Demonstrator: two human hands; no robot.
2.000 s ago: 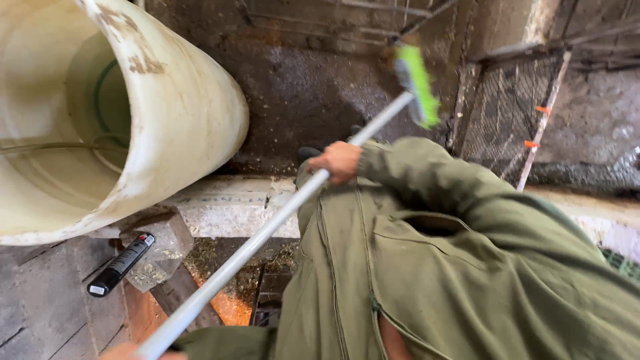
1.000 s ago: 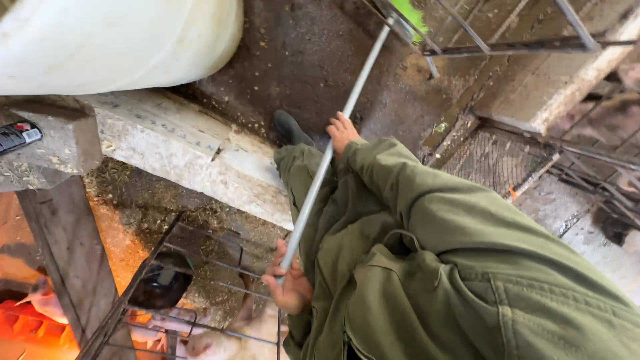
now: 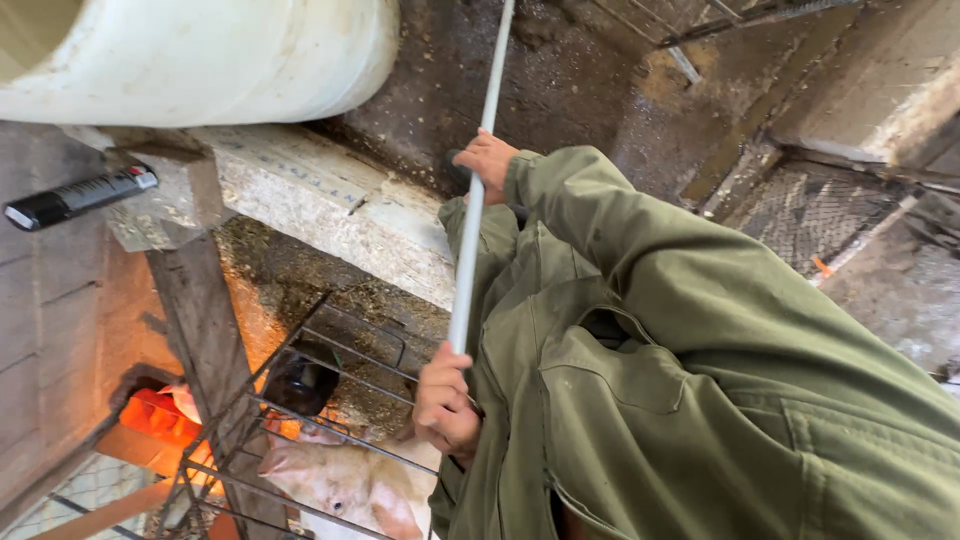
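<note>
A pale grey metal pole runs from the top edge down to my waist; its far end is out of view. My right hand is closed around its middle, above my boot, which is partly hidden. Lower down, my left hand holds the near end of the pole beside the front of my olive-green coverall.
A big off-white plastic barrel lies at upper left by a concrete ledge. A black spray can rests near a block. Behind metal bars is a pig, near an orange-lit area. Wire mesh lies at right.
The green-bristled brush head at the pole's far end has gone out of view. The pole now stands steeper in the picture, with both hands still on it. The view has shifted considerably.
</note>
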